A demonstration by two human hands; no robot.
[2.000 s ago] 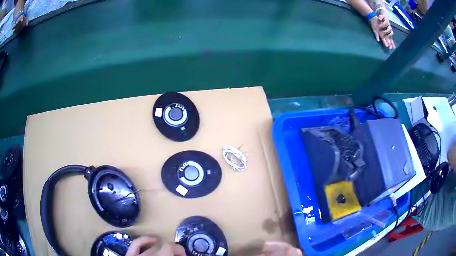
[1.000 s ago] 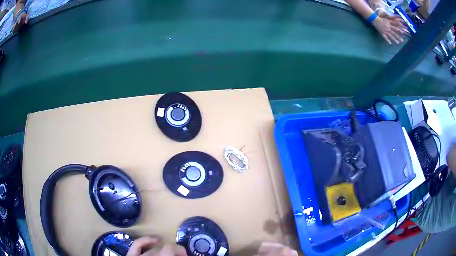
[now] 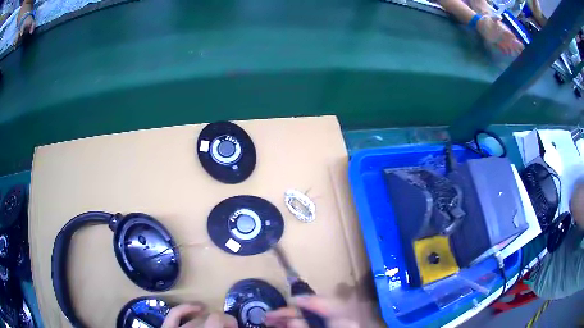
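My left hand [image 3: 197,317] is at the bottom edge, cut off, between the lower ear cup [image 3: 142,312] and the lowest speaker plate [image 3: 255,302]; what its fingers hold cannot be told. My right hand [image 3: 326,312], blurred, holds the soldering iron [image 3: 300,286] just right of that plate. The iron's tip points up and left, near the lower rim of the middle speaker plate [image 3: 244,224]. A third speaker plate [image 3: 227,152] lies above. The headband [image 3: 61,256] curves at the left, with the upper ear cup [image 3: 147,251] showing a thin wire.
A coil of solder wire [image 3: 300,205] lies on the cardboard [image 3: 128,166]. At right, a blue tray [image 3: 367,211] holds a dark grey box [image 3: 496,198], a black stand and a yellow sponge [image 3: 437,259]. Black discs [image 3: 11,243] are at the left edge. Other people's hands show at both top corners.
My right hand has moved left toward the lowest plate, and the soldering iron now shows in it. My left hand has hardly moved. The other person's hand at top right has shifted.
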